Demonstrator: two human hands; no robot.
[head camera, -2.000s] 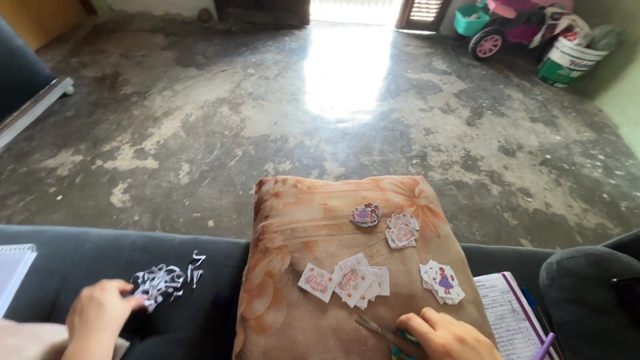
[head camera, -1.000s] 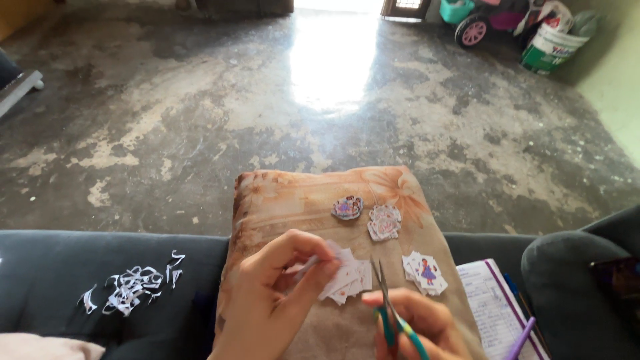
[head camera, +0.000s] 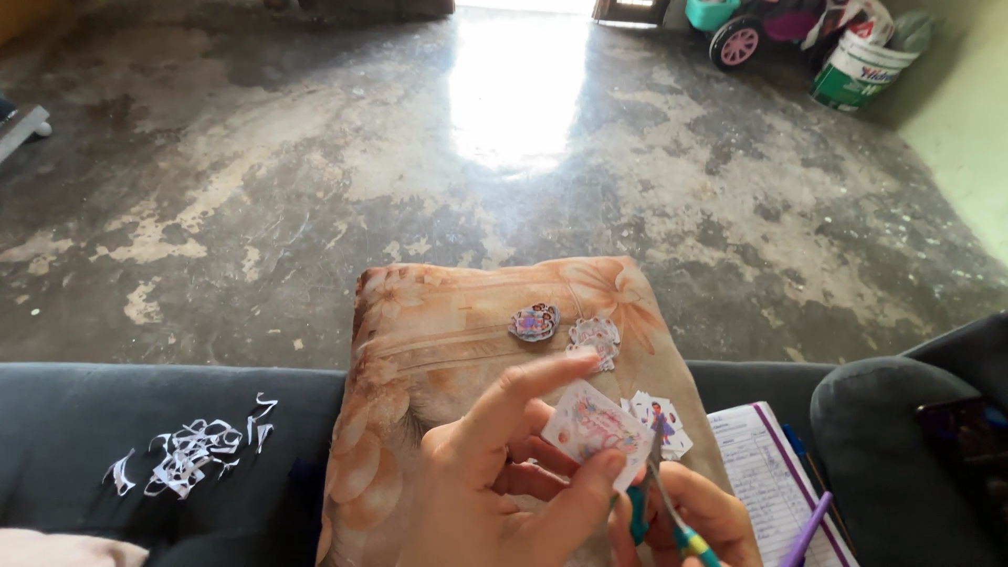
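Note:
My left hand (head camera: 512, 472) pinches a small printed paper piece (head camera: 602, 431) between thumb and fingers, above a flower-patterned cushion (head camera: 394, 346). In my right hand (head camera: 693, 512) are scissors (head camera: 661, 492) with teal and yellow handles, their blades at the right edge of that paper. Farther up the cushion lie a stack of cut-out figures (head camera: 535, 322) and, beside it, a pile of pale cut-outs (head camera: 594, 339). Printed pieces with a figure in a purple dress (head camera: 663, 421) lie just beyond the blades. My left hand hides part of the cushion.
Curled white paper scraps (head camera: 197, 457) lie on the dark sofa (head camera: 47, 417) at left. Right of the cushion are a handwritten notebook (head camera: 768, 472), a purple pen (head camera: 809, 529) and a dark phone (head camera: 965, 441). A bucket (head camera: 862, 71) and a pink-wheeled toy vehicle (head camera: 739, 43) stand on the floor.
My left hand was at the paper scraps two seconds ago, then came over the cushion. It now holds a printed piece up at the scissors, which my right hand has lifted off the cushion.

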